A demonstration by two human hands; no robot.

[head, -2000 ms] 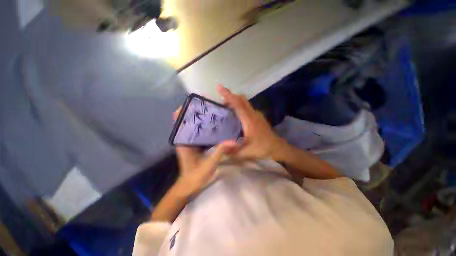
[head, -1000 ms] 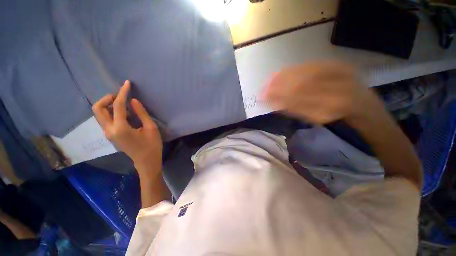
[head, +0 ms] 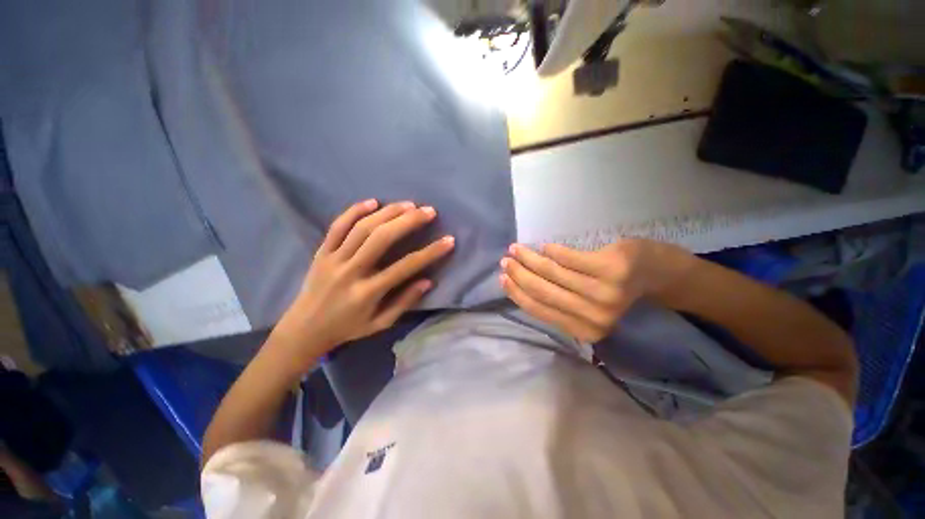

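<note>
A large grey-blue fabric panel (head: 335, 122) covers the left of the white table, with its right edge running down from the brightly lit needle area. My left hand (head: 375, 264) lies on the panel near the front edge, palm down with fingers apart. My right hand (head: 578, 284) is at the panel's front right corner, fingers together; its fingertips touch the fabric edge, and the thumb is hidden, so a grip cannot be confirmed. The presser foot area (head: 497, 35) of the sewing machine shows at the top in white glare.
A black flat object (head: 781, 127) lies on the table at the right. A printed ruler scale (head: 659, 228) runs along the table's front edge. A blue mesh bin (head: 882, 335) stands at the right, and blue plastic (head: 167, 390) shows below the table at the left.
The phone held two seconds ago is out of my hands. My left hand has moved right and flattened on the panel. My right hand has come left and down to the panel's corner.
</note>
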